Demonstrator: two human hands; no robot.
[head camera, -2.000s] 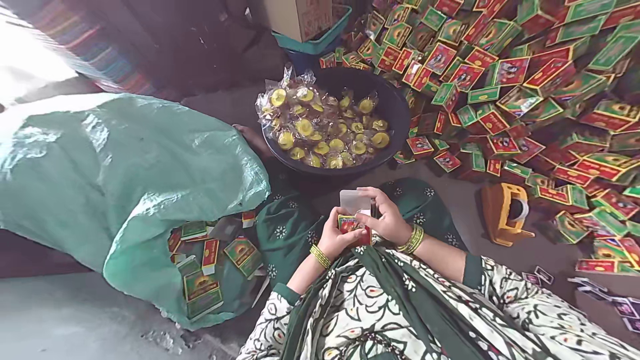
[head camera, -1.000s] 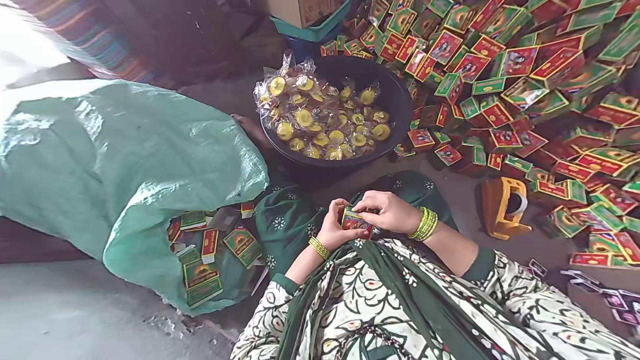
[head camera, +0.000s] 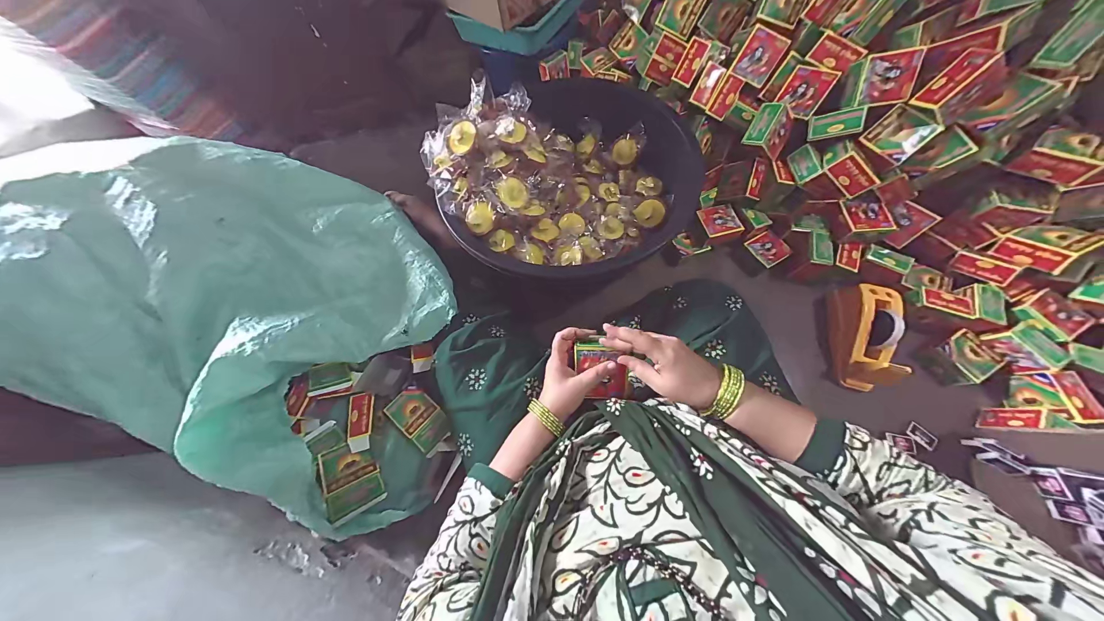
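Note:
A small red and green printed cardboard box (head camera: 601, 366) is held over my lap between both hands. My left hand (head camera: 570, 376) grips its left side, with the thumb across the printed face. My right hand (head camera: 668, 364) has its fingers on the top and right edge of the box. Beyond my hands stands a dark round basin (head camera: 681, 181) with many clear-wrapped packets (head camera: 513, 193) that show yellow discs. To the left, a green plastic sack (head camera: 285, 224) lies with its mouth towards me, and several similar boxes (head camera: 348, 474) rest in it.
A large heap of red and green boxes (head camera: 849, 168) covers the floor at the right. An orange tape dispenser (head camera: 867, 336) stands at the near edge of that heap. Small dark cards (head camera: 1056, 493) lie at the far right. Behind the basin is a teal crate (head camera: 517, 34).
A pale flap or sheet stood up at the box between my hands two seconds ago; it no longer shows. My right fingers now lie over the top edge of the box.

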